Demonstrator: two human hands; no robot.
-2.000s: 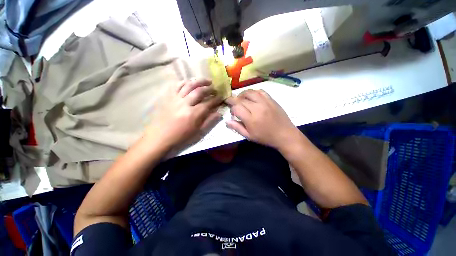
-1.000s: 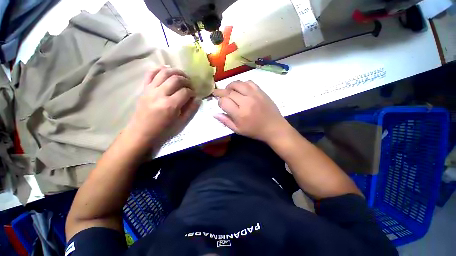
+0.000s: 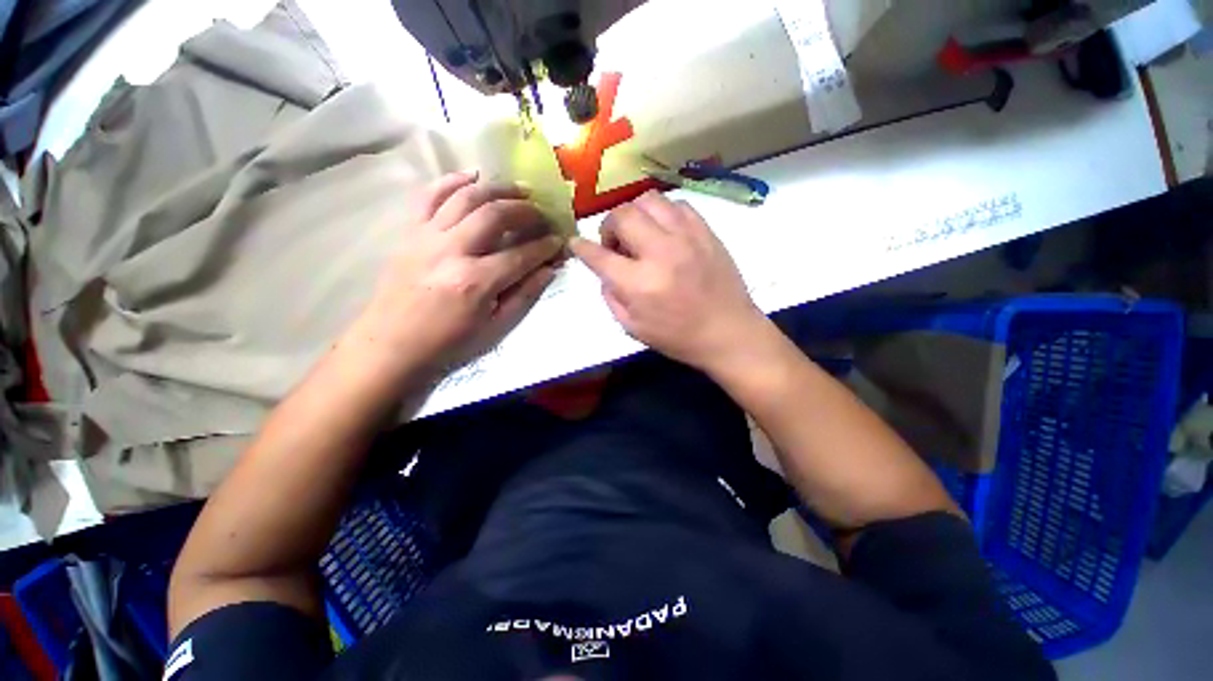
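Note:
The khaki garment piece lies creased on the table, its right end lit yellow under the presser foot and needle. My left hand lies on the garment's near right edge, fingers bent and holding it. My right hand pinches the edge of the cloth with thumb and fingertip, touching the left fingertips. The exact grip is partly hidden by the fingers. Red-orange tape marks are right of the needle. Thread snips lie right of the tape.
The sewing machine head is above my hands. A white paper strip is on the machine bed. A blue plastic crate stands below the table at right, another crate below at left. A dark grey-blue garment is at far left.
The view has shifted, moving the table and machine leftward and up in the picture. My right hand's fingers have changed pose at the cloth edge. The yellow-lit cloth part looks narrower than one second ago.

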